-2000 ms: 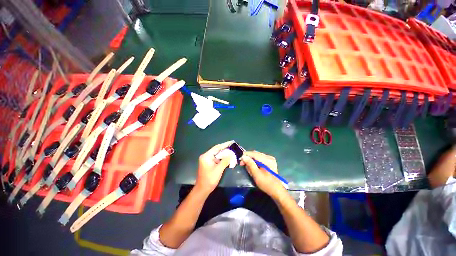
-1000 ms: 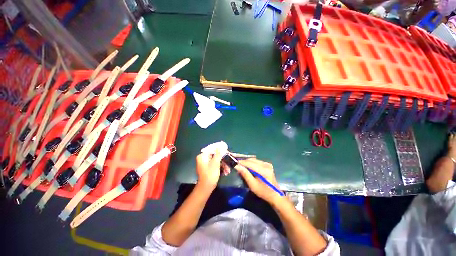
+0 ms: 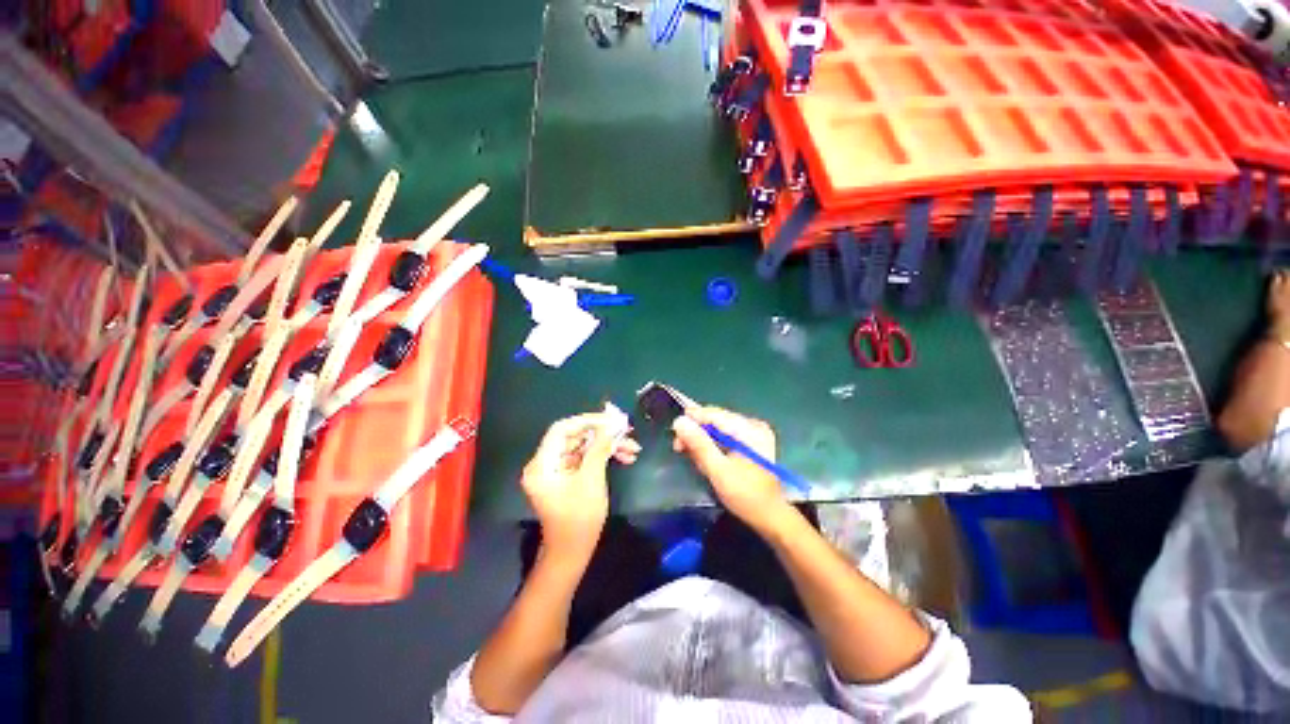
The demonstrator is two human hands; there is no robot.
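Observation:
A small dark watch (image 3: 658, 406) with a squarish case is held at the fingertips of my right hand (image 3: 724, 456). The same hand keeps a slim blue stick (image 3: 761, 461) that points down to the right. My left hand (image 3: 569, 474) is just left of the watch, apart from it, fingers curled, with a bit of white cloth (image 3: 614, 417) pinched at the fingertips. The watch strap is mostly hidden.
An orange-red tray (image 3: 382, 441) with pale-strapped watches lies left. Stacked orange trays (image 3: 976, 106) with dark straps stand back right. White cloths (image 3: 560, 328), a blue disc (image 3: 722, 292), red scissors (image 3: 883, 341) and speckled clear sheets (image 3: 1054, 382) lie on the bench. Another person's arm (image 3: 1256, 371) is at right.
My left hand has come away from the watch, and the cloth in it shows smaller. The watch now sits at my right fingertips. The bench view has shifted left and tilted slightly.

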